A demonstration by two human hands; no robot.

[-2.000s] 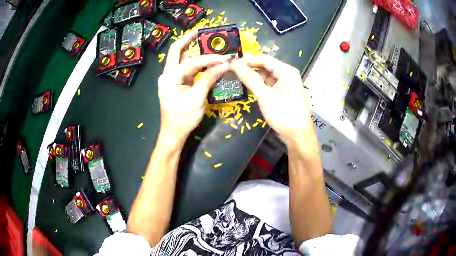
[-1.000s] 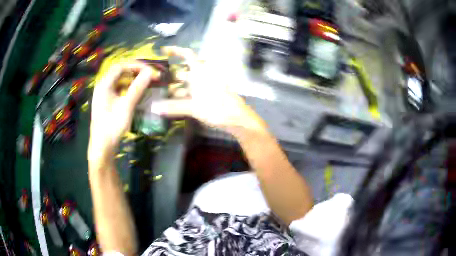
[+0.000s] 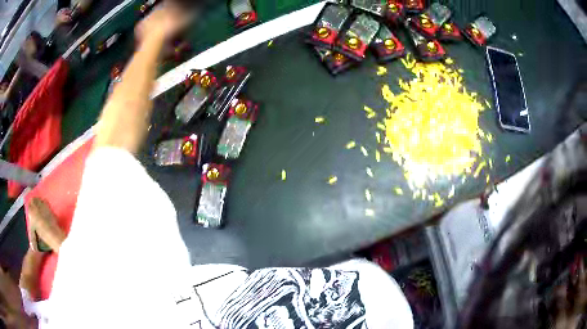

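My left hand (image 3: 159, 27) is at the end of my outstretched arm over the green conveyor at the upper left. It is blurred, with a dark smear at its fingers, and I cannot tell if it holds a device unit. My right hand is not in view. Several device units with red ends and gold discs lie on the dark bench: a loose group at centre left (image 3: 235, 133) and a cluster at the top (image 3: 359, 33). A large heap of small yellow pieces (image 3: 432, 125) lies right of centre, with loose pieces scattered around it.
A smartphone (image 3: 508, 90) lies right of the yellow heap. The conveyor's white edge rail (image 3: 257, 40) curves along the bench. Another person's hand (image 3: 45, 222) is over a red tray (image 3: 69, 181) at left. A second red tray (image 3: 40, 128) is farther up. Part of the machine (image 3: 460, 241) shows lower right.
The view has swung left. My left hand has moved from the unit over the yellow heap to the conveyor. My right hand and the unit between my hands are no longer seen.
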